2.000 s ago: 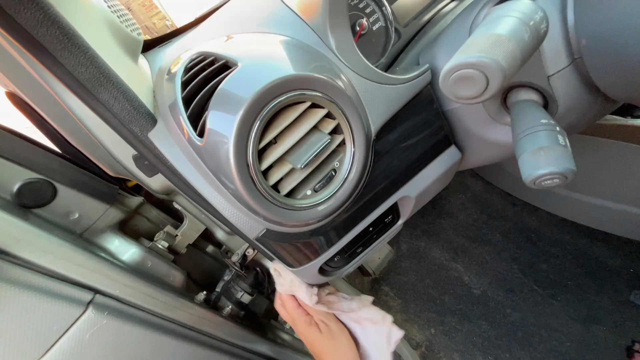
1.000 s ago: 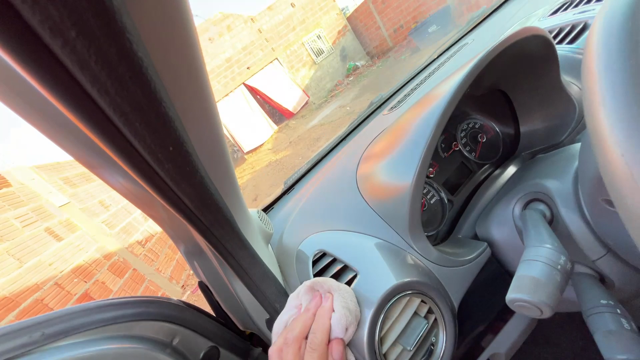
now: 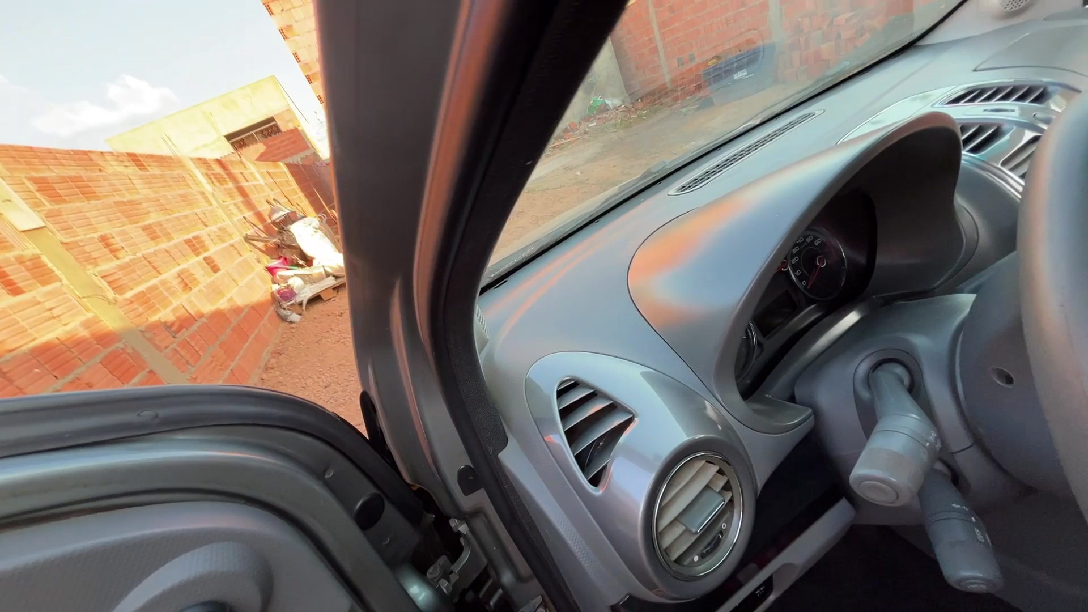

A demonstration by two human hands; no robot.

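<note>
Neither of my hands shows in the head view now, and the pale cloth is also out of sight. The round air vent (image 3: 699,515) with its chrome ring sits at the lower middle of the grey dashboard (image 3: 565,319). Above and to its left is a slatted side vent (image 3: 592,432). The instrument cluster (image 3: 818,263) lies under its curved hood (image 3: 722,246). Two column stalks, an upper one (image 3: 894,450) and a lower one (image 3: 959,531), stick out beside the steering wheel (image 3: 1058,280) at the right.
The car door (image 3: 170,501) stands open at lower left. A thick windshield pillar (image 3: 382,212) rises between door and dashboard. Outside are a brick wall (image 3: 127,263) and a heap of debris (image 3: 306,255). Door hinge parts (image 3: 455,557) show at the bottom.
The hand with the pale cloth, at the side vent one second ago and low by the door hinge before that, has left the view. The view has shifted.
</note>
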